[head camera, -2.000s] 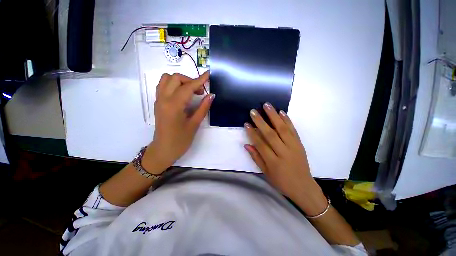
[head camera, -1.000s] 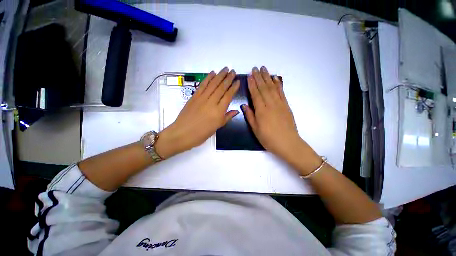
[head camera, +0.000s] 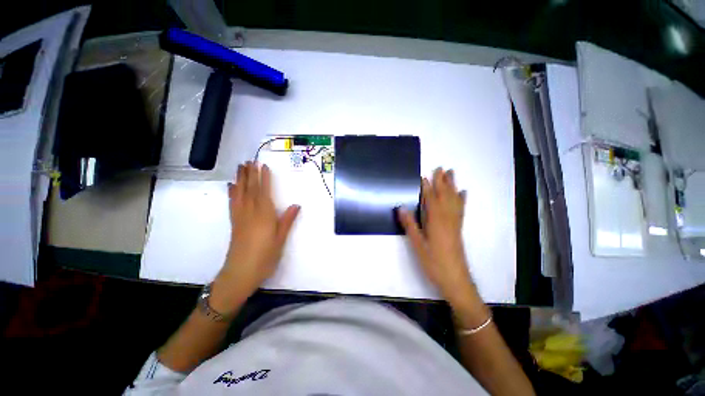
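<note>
A glossy black display panel (head camera: 377, 186) lies flat on the right part of a faint pale base. The green circuit board (head camera: 315, 141), the white battery with a yellow end (head camera: 281, 145), the round speaker (head camera: 298, 160) and thin wires show at the base's upper left. My left hand (head camera: 258, 220) is at the base's left side, fingers spread, thumb over the pale area; its exact contact is unclear. My right hand (head camera: 441, 224) is at the panel's right edge, fingers beside it and thumb tip over its lower right; it is open and slightly blurred.
The blue cleaning roller (head camera: 224, 60) with its black handle lies at the upper left. Left of it is a black panel stack (head camera: 104, 128) by clear plastic. Waiting bases (head camera: 616, 203) with wires lie on white boards at right. A white sheet (head camera: 464, 100) lies under the work.
My hands have moved apart from the panel's top to the unit's two sides, uncovering panel and circuit board. The view has shifted, showing more of the left side.
</note>
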